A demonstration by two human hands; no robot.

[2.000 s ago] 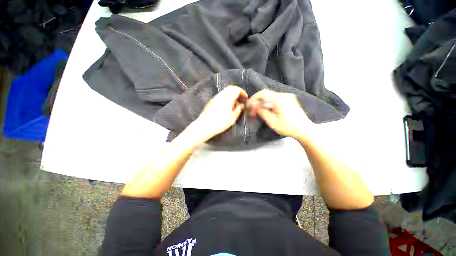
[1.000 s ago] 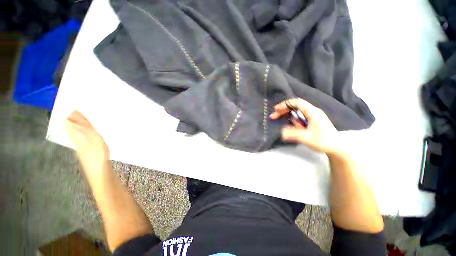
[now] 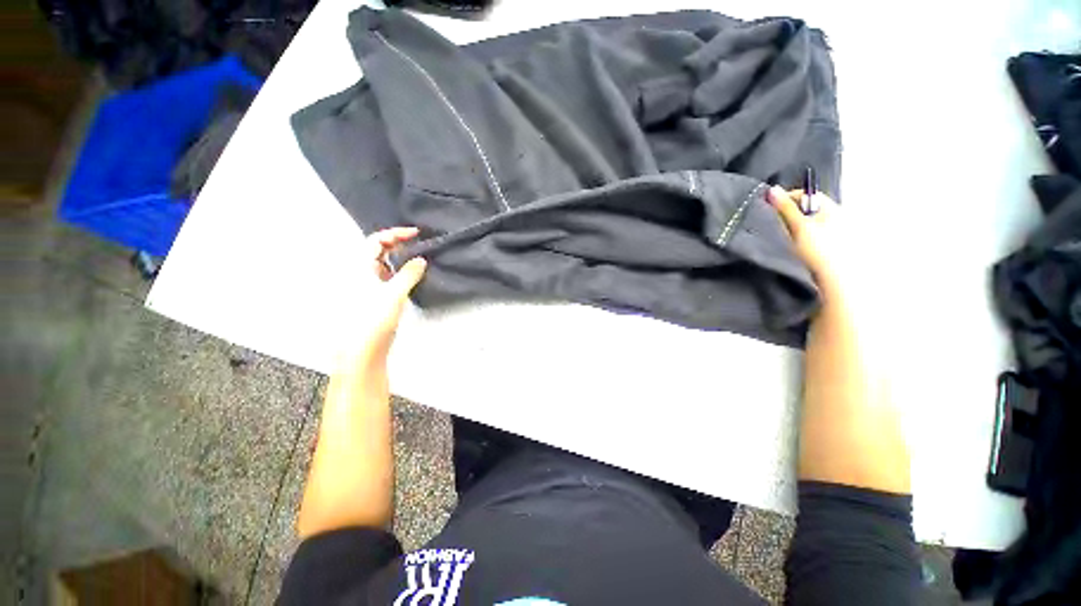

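A dark grey garment (image 3: 569,130) with light dashed stitching lies spread over the white tabletop (image 3: 593,391). Its near part is lifted into a long open fold that runs between my hands. My left hand (image 3: 397,270) pinches the left end of this fold between thumb and fingers. My right hand (image 3: 806,225) holds the right end near a short stitched seam. The thread snips (image 3: 810,189) stand up dark and narrow from the fingers of my right hand. Parts of the fingers are hidden by the cloth.
A blue bin (image 3: 160,154) stands at the left beside the table, with dark clothing (image 3: 178,36) behind it. A dark garment pile (image 3: 1049,284) lies along the right edge, with a black phone (image 3: 1015,432) by it. A brown box (image 3: 130,582) is on the floor at lower left.
My left hand has come from the bare tabletop at left and taken hold of the garment. My right hand has moved right and up. The near part is now opened into a wide fold.
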